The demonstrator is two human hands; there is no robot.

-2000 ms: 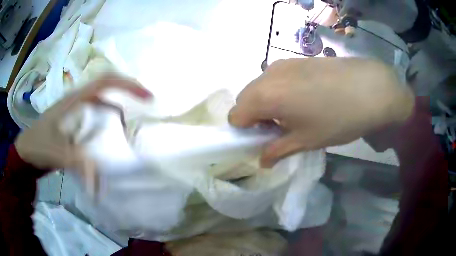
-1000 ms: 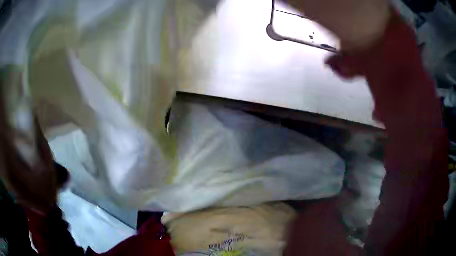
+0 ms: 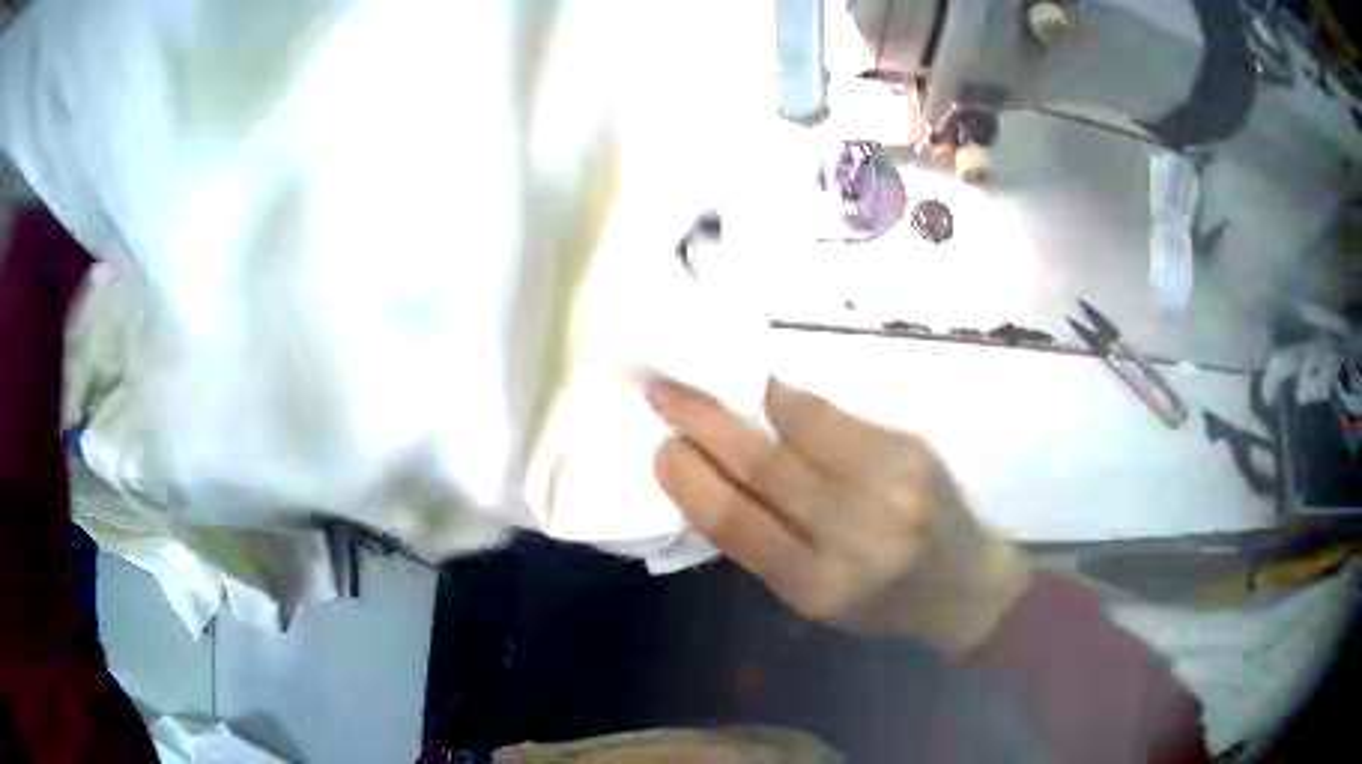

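A large white garment (image 3: 344,284) fills the left and middle of the view, raised and blurred, its lower edge hanging over the table's front edge. My right hand (image 3: 829,508) is at the centre, its fingertips pinching the garment's right edge. My left hand is not visible; only the dark red left sleeve shows at the far left edge, partly behind the cloth. The sewing machine head (image 3: 1046,60) stands at the top right, with the brightly lit presser foot area (image 3: 862,187) beyond my right hand. The garment is left of the needle area.
Thread snips (image 3: 1131,366) lie open on the table at right. A dark odd-shaped piece (image 3: 1243,451) and a dark container (image 3: 1326,448) are further right. A folded white strip (image 3: 1173,232) lies at upper right, a black disc (image 3: 932,221) beside the presser foot. More white cloth hangs at lower left.
The garment has been lifted and spread up at left. My right hand has moved down from the machine area to the garment's edge. The snips and machine head now show.
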